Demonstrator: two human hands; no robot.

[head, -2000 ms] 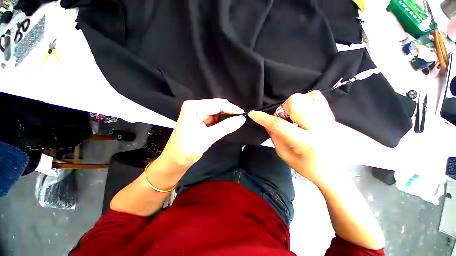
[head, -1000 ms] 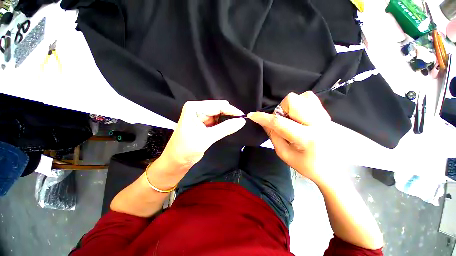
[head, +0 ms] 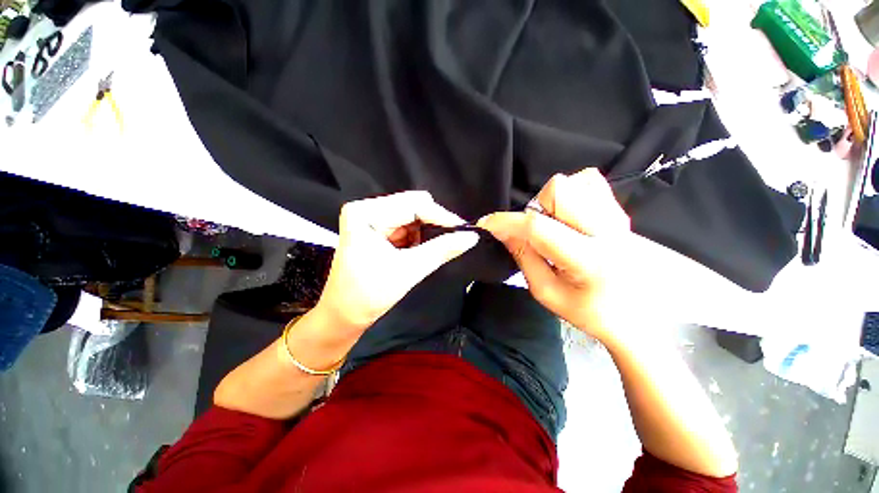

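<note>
The large black garment (head: pixel 424 106) lies in folds over the table and hangs over its front edge. Its folded hem edge (head: pixel 466 226) is pinched between thumb and fingers of my left hand (head: pixel 381 260), which has a gold bangle at the wrist. My right hand (head: pixel 578 252) is at the same spot, its fingertips closed on the edge and almost touching the left fingertips. A silvery ring shows on a right finger. No needle or thread can be made out. Broken white streaks (head: pixel 699 152) run along the cloth at the right.
Yellow-handled snips (head: pixel 104 104) and black-handled scissors (head: pixel 44 52) lie at left on the white table (head: pixel 145 178). At right are a green packet (head: pixel 796 38), an orange-handled tool (head: pixel 854 101) and slim dark tools (head: pixel 815 226). A plastic bag (head: pixel 108 361) stands at lower left.
The fingers of my right hand have tilted slightly up and left at the edge. My left fingertips have shifted slightly, with more dark cloth showing beneath them. The garment lies nearly the same.
</note>
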